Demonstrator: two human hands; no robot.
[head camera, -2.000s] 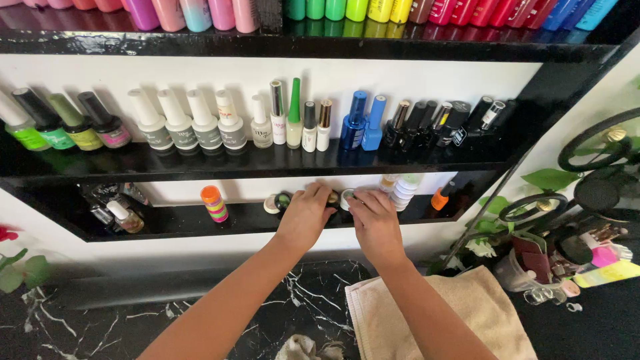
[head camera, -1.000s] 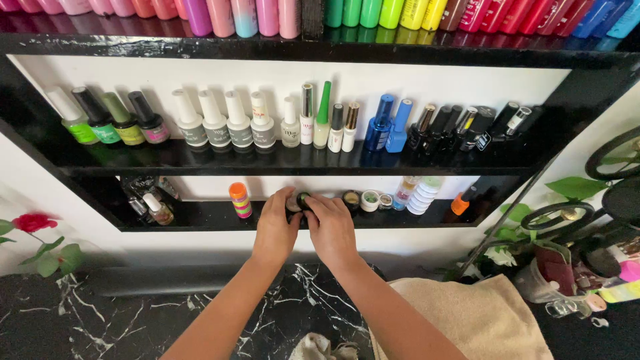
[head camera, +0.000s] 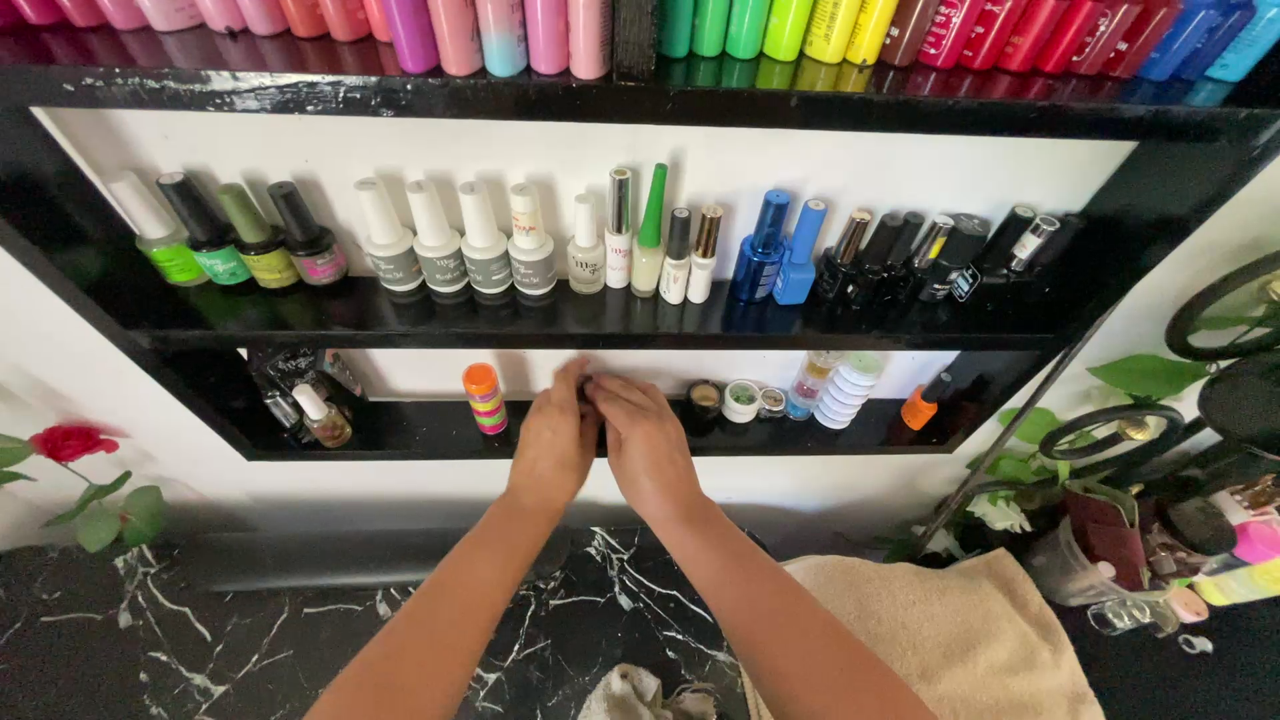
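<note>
My left hand (head camera: 555, 435) and my right hand (head camera: 645, 430) meet at the middle of the lowest black shelf (head camera: 380, 432). Between their fingertips is a small dark item, mostly hidden, so its kind is unclear. To the left of my hands stands a stack of neon-coloured jars (head camera: 485, 400) with an orange top. Just to the right sit a dark-rimmed jar (head camera: 704, 400), a white jar with green contents (head camera: 741, 401) and a smaller jar (head camera: 772, 403). Beyond them are a clear stack with coloured contents (head camera: 810, 385) and a stack of white round containers (head camera: 847, 392).
Nail polish bottles (head camera: 485, 240) line the shelf above, with colourful bottles (head camera: 740, 35) higher up. An orange bottle (head camera: 920, 408) and a clear-brown bottle (head camera: 325, 418) stand at the lowest shelf's ends. Below lie a beige towel (head camera: 930, 620) and a black marbled surface (head camera: 330, 620).
Both hands have moved left along the lowest shelf, away from the small jars, which now show to their right. The hands are closer together than two seconds ago.
</note>
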